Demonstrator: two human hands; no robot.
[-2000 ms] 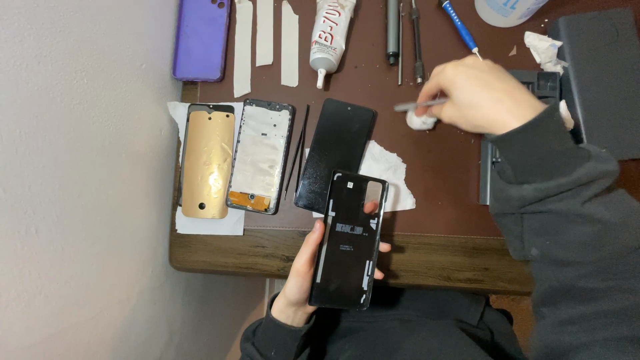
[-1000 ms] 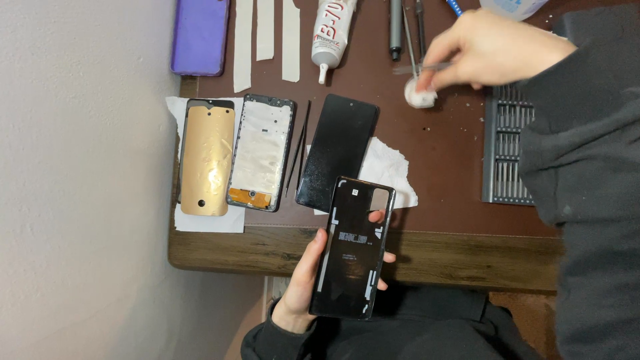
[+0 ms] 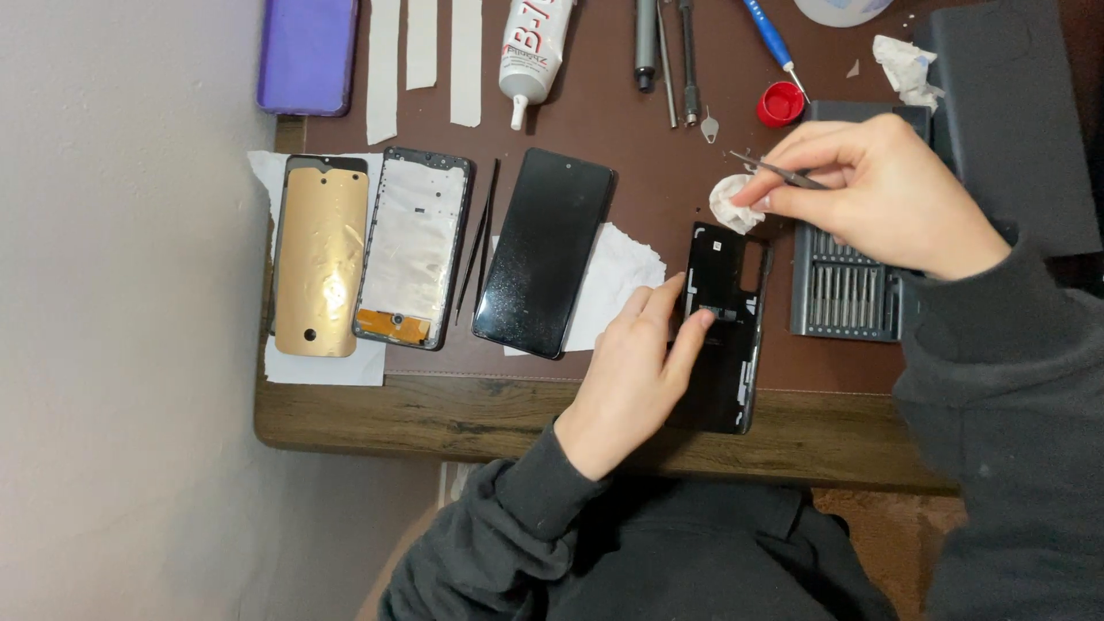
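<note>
My left hand [image 3: 634,366] holds the left edge of a black phone back cover [image 3: 720,349], its inner side up, at the table's front edge. Between the fingers of my right hand [image 3: 862,185] is a thin dark metal hand tool [image 3: 780,170], its tip pointing left; the fingertips also touch a crumpled white tissue [image 3: 733,200] just above the cover. Left of my left hand lies a black phone screen [image 3: 545,250], partly over white paper [image 3: 621,276]. Black tweezers [image 3: 479,241], a phone frame [image 3: 416,246] and a phone part with a gold surface [image 3: 321,259] lie farther left.
A screwdriver bit case [image 3: 849,302] lies partly under my right hand. Behind are a red cap [image 3: 780,104], a blue-handled tool [image 3: 769,33], a SIM eject pin [image 3: 709,128], a glue tube [image 3: 533,52], white strips [image 3: 467,65] and a purple phone case [image 3: 307,56]. A wall borders the left.
My left hand and the back cover have moved right. My right hand has moved with the tissue toward the cover's upper end. The red cap shows now.
</note>
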